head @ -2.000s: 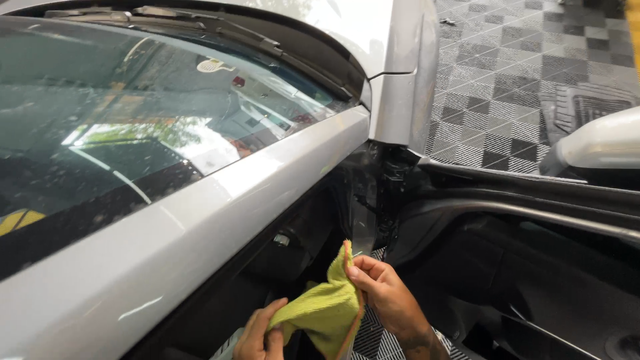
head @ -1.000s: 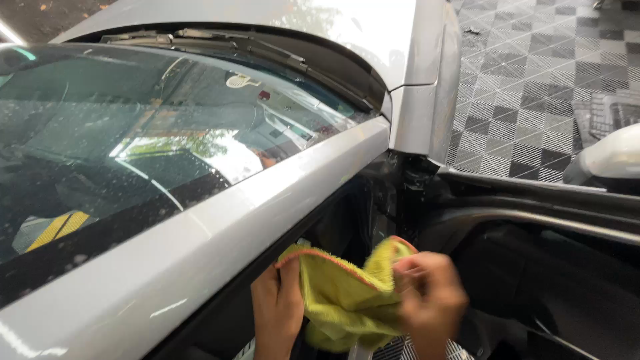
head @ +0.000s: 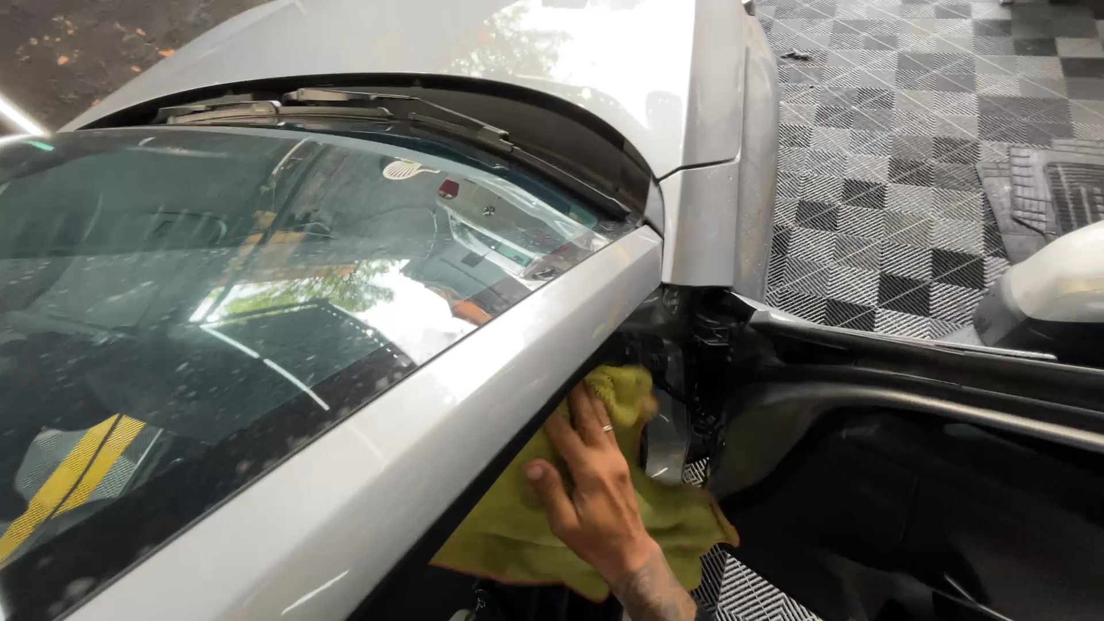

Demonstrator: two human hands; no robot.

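My right hand (head: 595, 496), with a ring on one finger, holds a yellow-green microfiber cloth (head: 509, 526) against the inside of the door opening, below the silver windshield pillar (head: 483, 371). Its fingers are stretched over the cloth, which bunches up around the fingertips and spreads out on both sides of the hand. The surface behind the cloth is hidden. My left hand is not in view. The car's windshield (head: 259, 285) lies left of the pillar and carries reflections and pale specks.
The open door's dark edge (head: 897, 354) and inner panel (head: 931, 500) extend to the right, with a side mirror (head: 1061, 272) beyond. Wiper arms (head: 405, 108) rest at the windshield's base, near the silver hood (head: 517, 43). A rubber floor mat (head: 1052, 185) lies on the checkered floor (head: 871, 172).
Both hands held the cloth in front of the door opening earlier. Now the right hand has it against the inside of the opening, and the left hand has left the view.
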